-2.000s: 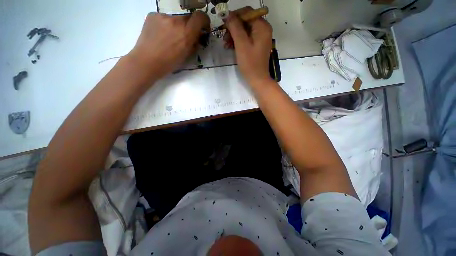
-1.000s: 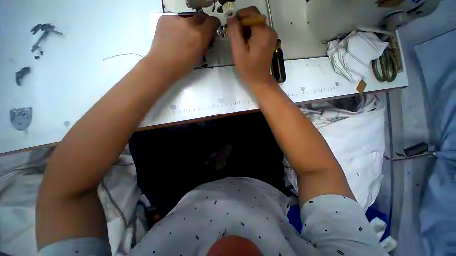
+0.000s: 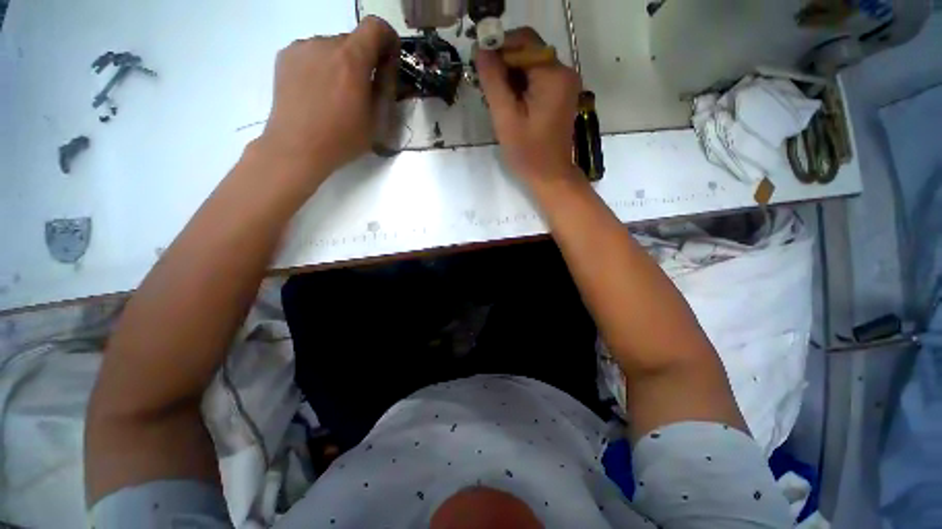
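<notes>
The dark, shiny rotary hook area (image 3: 427, 70) shows in the bed opening at the top centre, below the machine's needle area. My left hand (image 3: 328, 91) is at the left edge of the opening, fingers curled; a thin curved edge shows below its fingertips, and I cannot tell whether it holds anything. My right hand (image 3: 534, 109) is just right of the opening and grips a tool by its tan wooden handle (image 3: 530, 56). The tool's tip points left toward the hook and is hard to make out.
A yellow-and-black screwdriver handle (image 3: 589, 136) lies right of my right hand. White cloth scraps (image 3: 754, 119) and looped green handles (image 3: 814, 153) are at the right table end. A thin branched metal piece (image 3: 119, 78), a small dark block (image 3: 72, 153) and the needle plate (image 3: 68, 239) lie at the left.
My left hand has moved left off the opening, so the hook area now shows more. My right hand stays beside it with the wooden handle. The whole view has shifted slightly.
</notes>
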